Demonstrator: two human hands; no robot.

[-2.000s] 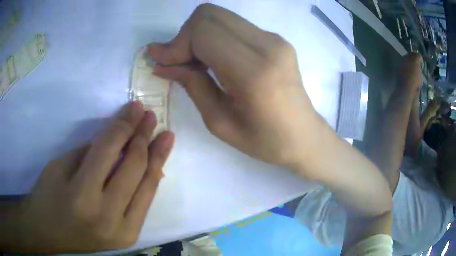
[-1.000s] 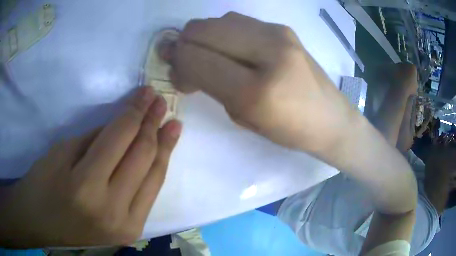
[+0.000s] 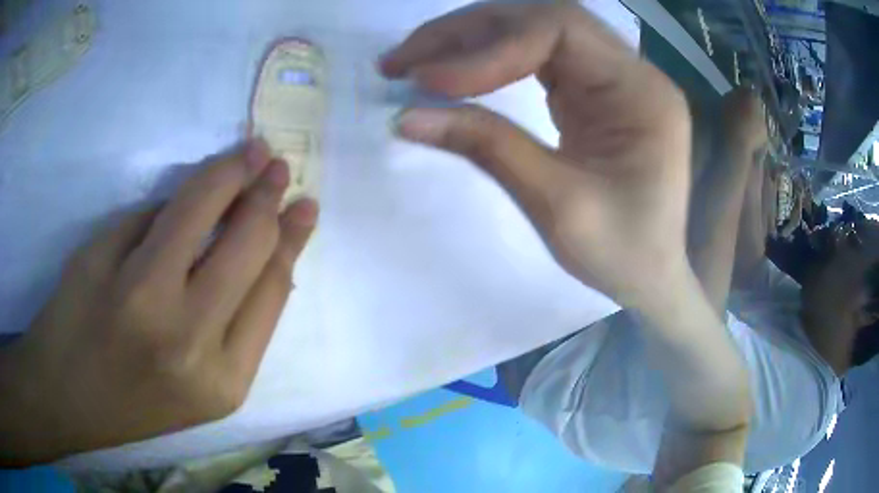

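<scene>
A cream plastic shell (image 3: 289,111), long with a rounded far end, lies on the white table left of centre. A thin reddish edge shows around its far end. A small pale bluish rectangle (image 3: 295,77) shows near that end. My left hand (image 3: 169,289) holds the shell's near part with its fingertips, which hide that part. My right hand (image 3: 588,154) is raised to the right of the shell, clear of it, with thumb and forefinger apart. A faint bluish smear shows between these fingertips; it is too blurred to name.
Another cream shell (image 3: 48,58) lies at the far left, blurred. The white table (image 3: 414,289) has a curved near edge, with blue floor (image 3: 434,453) beyond it. A green surface and pale rail (image 3: 689,43) run past the table. A person in a light shirt (image 3: 617,385) is at the right.
My right hand has moved off the shell to the right and its fingers have spread, baring the shell's far end. My left hand and the shell appear slightly further left and up.
</scene>
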